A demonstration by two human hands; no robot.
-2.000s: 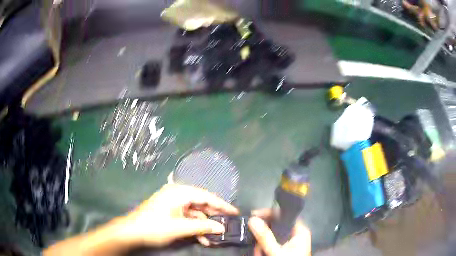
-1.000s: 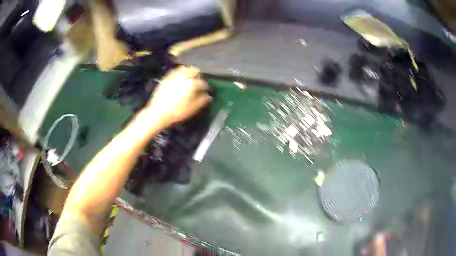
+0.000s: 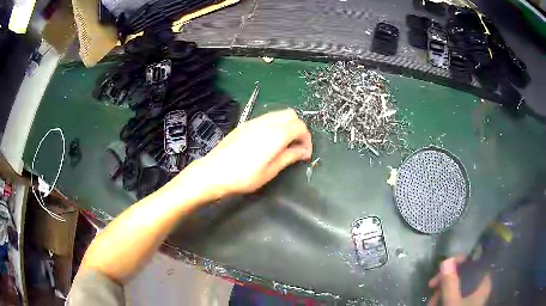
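Observation:
My left hand (image 3: pixel 263 152) is over the green mat, just left of a loose heap of silver metal pieces (image 3: pixel 359 110). Its fingertips are together at a tiny pale sliver; whether they grip it is unclear. A black housing with silvery detail (image 3: pixel 369 242) lies flat on the mat. My right hand (image 3: pixel 460 284) is at the lower right edge, partly cut off, around the blurred dark electric screwdriver (image 3: pixel 488 251). The round grey perforated tray (image 3: pixel 431 190) lies above it. A heap of black housings (image 3: pixel 175 128) is at left, partly behind my left arm.
Silver tweezers (image 3: pixel 249 105) lie beside the black heap. More black housings (image 3: pixel 439 45) lie on the raised grey ribbed surface (image 3: pixel 299 30). A thin white loop (image 3: pixel 48 161) lies at the mat's left edge. Cardboard (image 3: pixel 94 30) stands at upper left.
My left hand has moved right from the black heap toward the metal pieces. A housing now lies on the mat near the round tray. More of my right hand and the screwdriver show.

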